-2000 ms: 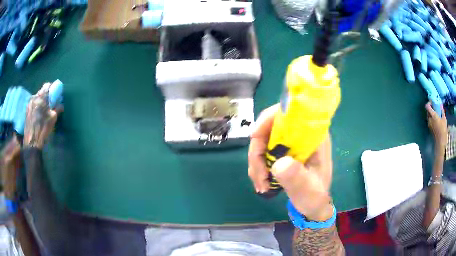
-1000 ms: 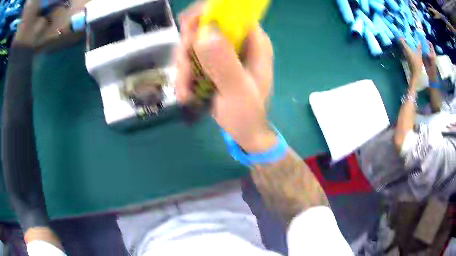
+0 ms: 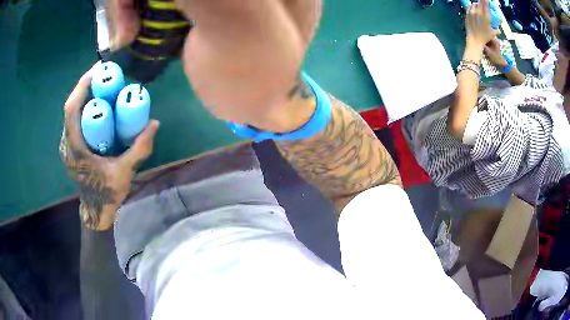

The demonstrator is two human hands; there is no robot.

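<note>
My left hand point(image 3: 103, 165) holds three light-blue housings point(image 3: 133, 114) upright in a cluster at the left, near the bench's front edge. Their rounded ends with dark slots face up. My right hand point(image 3: 244, 62) is large and close at the top, and is shut on the electric screwdriver point(image 3: 161, 31). Only the black grip with yellow stripes shows; its body is cut off by the top edge. The grip's lower end is just above and right of the housings. The bit is hard to make out beside the top housing.
A white pad point(image 3: 409, 72) lies at the right front edge of the green bench point(image 3: 337, 69). A co-worker's hand point(image 3: 480, 28) and striped sleeve point(image 3: 462, 150) are at the right. Cardboard point(image 3: 511, 231) and a red stool point(image 3: 409, 150) stand below the bench.
My left hand now holds three housings upright at the left. My right hand has moved left with the screwdriver, over beside them. The view has shifted, and the screw feeder has nearly left the picture.
</note>
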